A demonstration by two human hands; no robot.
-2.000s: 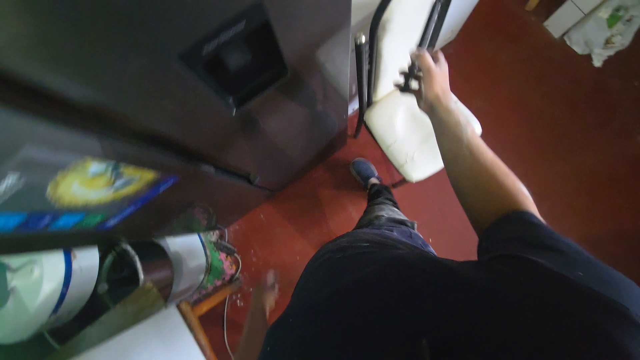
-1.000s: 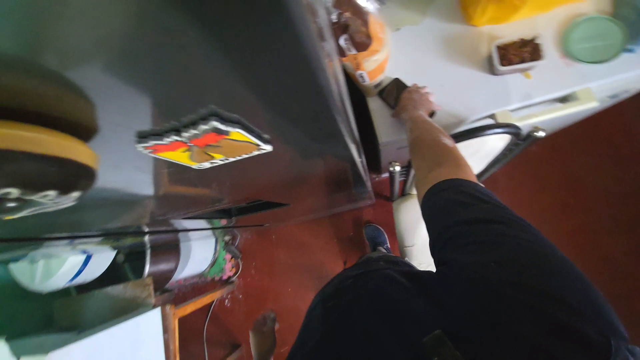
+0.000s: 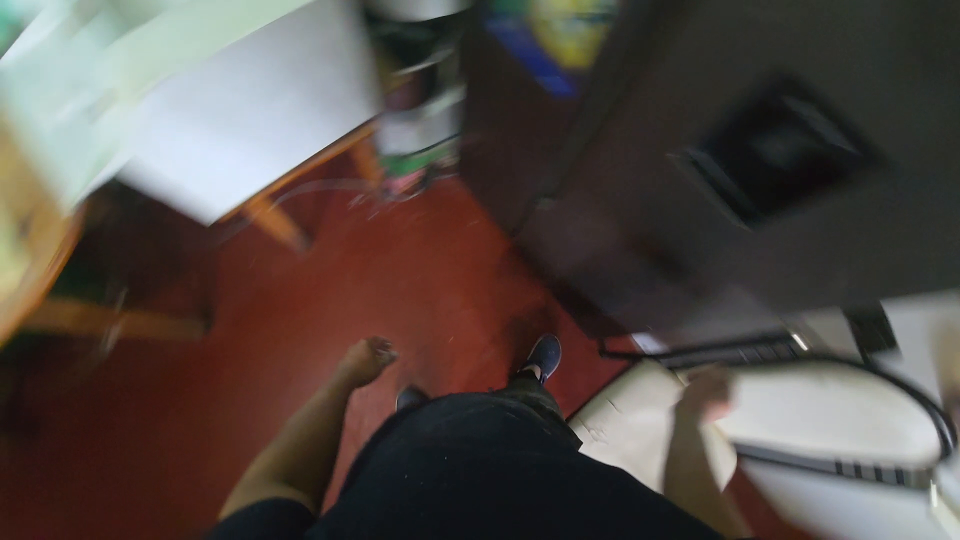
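Note:
My left hand (image 3: 367,361) hangs over the red floor (image 3: 420,277), left of my shoes; its fingers look curled, but blur hides whether anything is in them. Over the white padded chair (image 3: 825,409), by the join of seat and backrest, is my right hand (image 3: 706,394), also blurred; no object shows in it, and its fingers cannot be made out. A dark refrigerator (image 3: 675,247) with a dispenser recess (image 3: 780,150) stands ahead on the right. One blue shoe (image 3: 545,355) is on the floor near the refrigerator's base.
A white-topped table (image 3: 255,112) with wooden legs stands at the upper left. At the far left is a round-edged wooden piece of furniture (image 3: 45,292). Containers (image 3: 420,127) stand between the table and the refrigerator. A thin cable runs beside the table leg.
My right hand has moved off the white tabletop, where it was at a dark phone-like object one second ago, and is now over the chair. The view has swung strongly to the left.

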